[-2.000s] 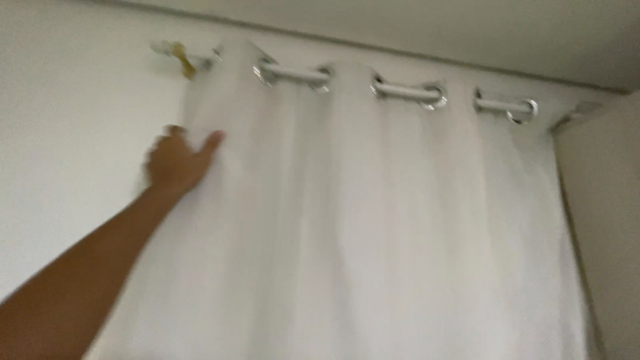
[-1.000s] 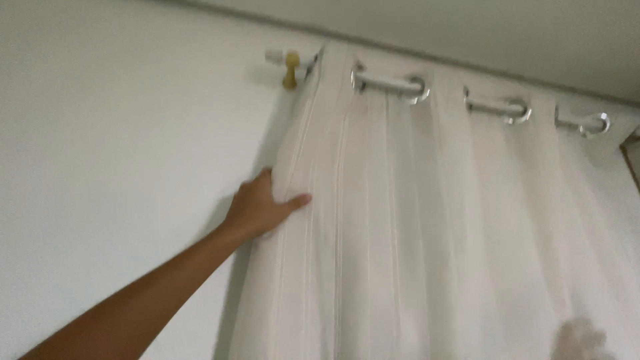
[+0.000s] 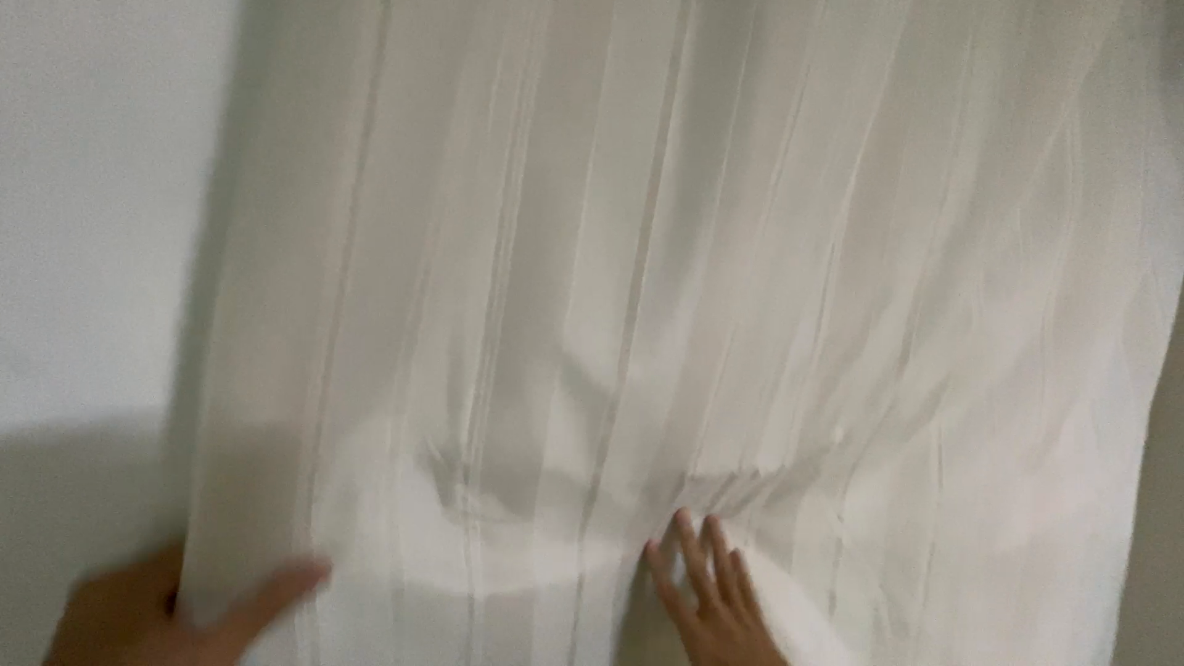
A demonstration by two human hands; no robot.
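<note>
A white curtain [image 3: 518, 277] with vertical stripes fills most of the head view. At the lower left, my left hand [image 3: 176, 610] grips the curtain's left edge, its thumb over the front and its fingers behind. My right hand [image 3: 712, 592], at the bottom centre, lies against the cloth with its fingers pointing up and somewhat apart. Creases gather in the cloth just above its fingertips, and a fold sags to the left of it. The curtain's top and its lower hem are out of view.
A pale wall [image 3: 92, 222] runs along the left side, with a shadow low on it. A darker upright surface [image 3: 1152, 518] shows beyond the curtain's right edge.
The view has swung far down, so the rod and ring eyelets are gone. My left hand, open beside the curtain's edge two seconds ago, has closed on it. My right hand is now plainly in view.
</note>
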